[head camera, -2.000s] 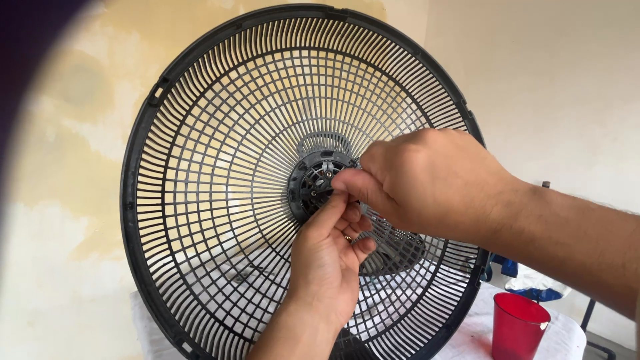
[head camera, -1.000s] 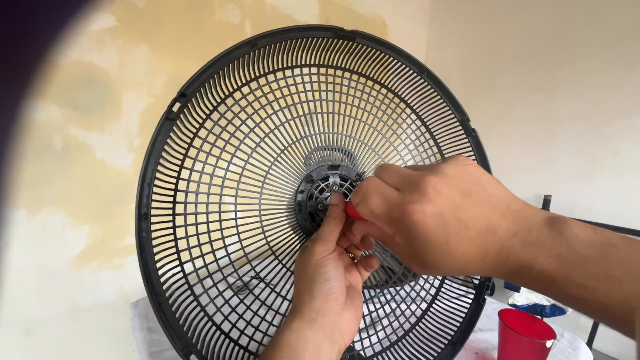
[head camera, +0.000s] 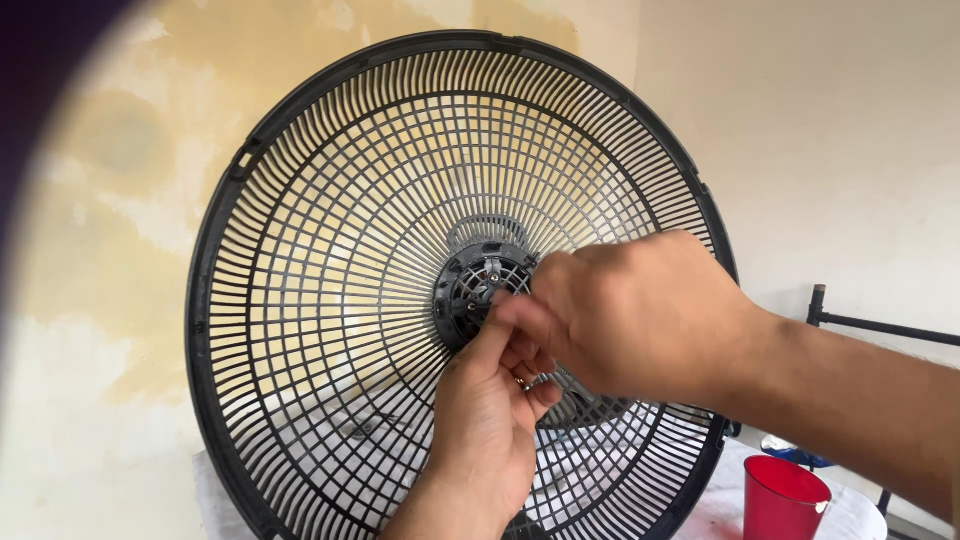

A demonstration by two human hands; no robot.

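A black plastic fan grille (head camera: pixel 322 300) stands upright and fills the middle of the view. At its centre is the round hub of the fan motor housing (head camera: pixel 450 300), with small screws showing. My left hand (head camera: pixel 487 420), wearing a ring, has its thumb and fingertips together at the lower right of the hub; whatever lies between them is hidden. My right hand (head camera: pixel 645 315) is curled in front of the hub's right side, its thumb and fingers by the left fingertips. The frames do not settle what it holds, as its fingers cover it.
A red plastic cup (head camera: pixel 784 499) with a chipped rim stands on the white-covered table (head camera: pixel 855 517) at the lower right. Behind it are a black metal bar frame (head camera: pixel 892 324) and a blue and white item (head camera: pixel 795 452). A patchy yellow and white wall (head camera: pixel 112 225) is behind the grille.
My right hand has turned at the hub, and the red piece seen in its fingers one second ago is out of sight now. My left hand stays by the hub.
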